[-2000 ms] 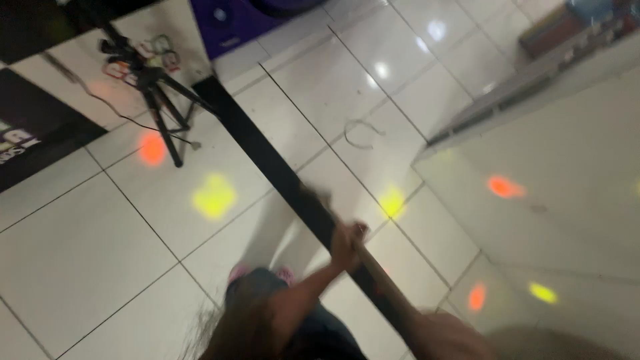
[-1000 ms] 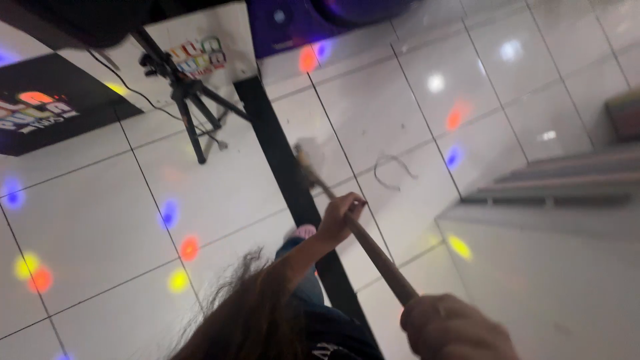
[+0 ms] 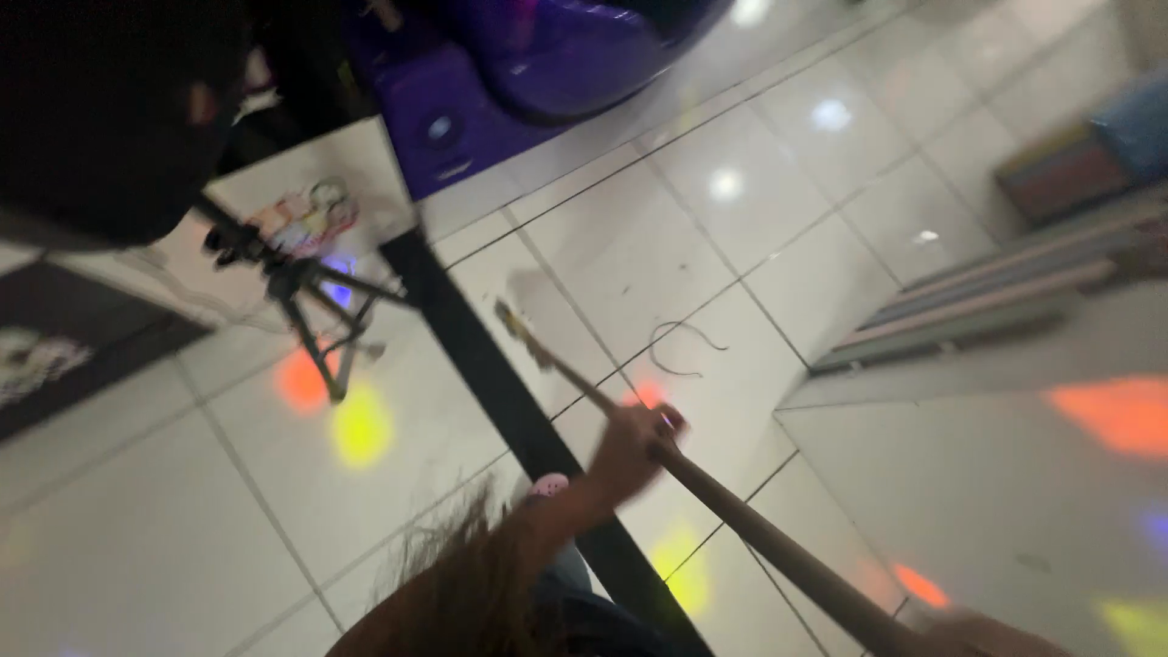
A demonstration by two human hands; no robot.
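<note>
A long wooden-looking pole runs from the bottom right toward the floor at the centre. My left hand is wrapped around its middle. Blurred at the bottom right edge, my right hand holds the upper end, partly out of the frame. The pole's far end has a small, light, uneven head near a dark floor strip; its exact kind is too blurred to tell. A thin curved cord or strip lies on the tiles to the right of that head.
A black tripod stands at the left before a white panel with a coloured print. A purple glossy machine base is at the top. To the right is a white counter or cabinet side. Coloured light spots fall on the white tiled floor.
My right hand, plainly visible one second ago, is now mostly beyond the bottom right edge. Both hands stay on the pole. The view has shifted, showing more of the purple base.
</note>
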